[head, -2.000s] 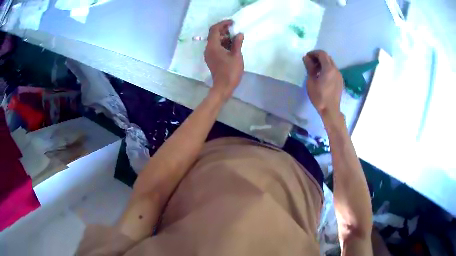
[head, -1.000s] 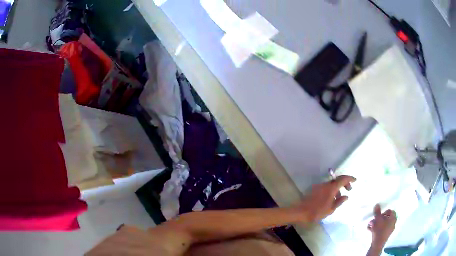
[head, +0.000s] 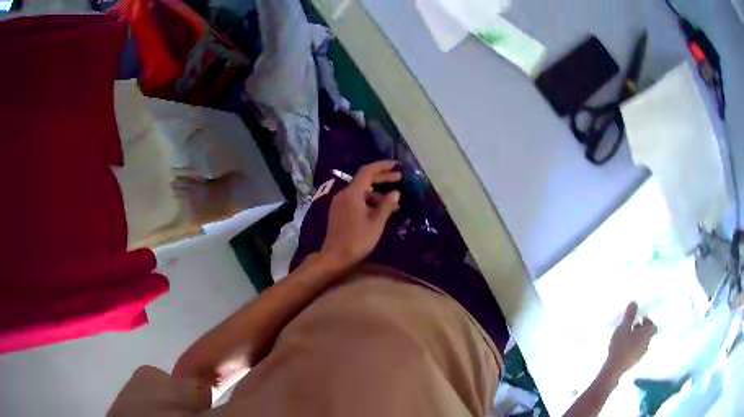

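My left hand (head: pixel 363 210) is off the table, in front of my body and over the dark floor area. A short thin white stick (head: pixel 342 175), perhaps a cigarette, sticks out between its fingers. My right hand (head: pixel 631 340) is over the bright white fabric stack (head: pixel 604 285) at the lower right. Its fingers are partly curled, and glare hides whether it holds anything. A pale cream piece (head: pixel 679 134) lies beyond the stack.
Black-handled shears (head: pixel 602 130) lie beside a black phone-like rectangle (head: pixel 577 73) on the table. White pieces with green print (head: pixel 510 45) lie farther left. A cord switch (head: pixel 698 50) shows a red light. Red fabric (head: pixel 65 179) and an orange bag (head: pixel 159 45) are at the left.
My left hand has moved left, off the fabric and away from the table. My right hand remains over the fabric. The view has shifted, so the shears and black rectangle appear higher and farther right.
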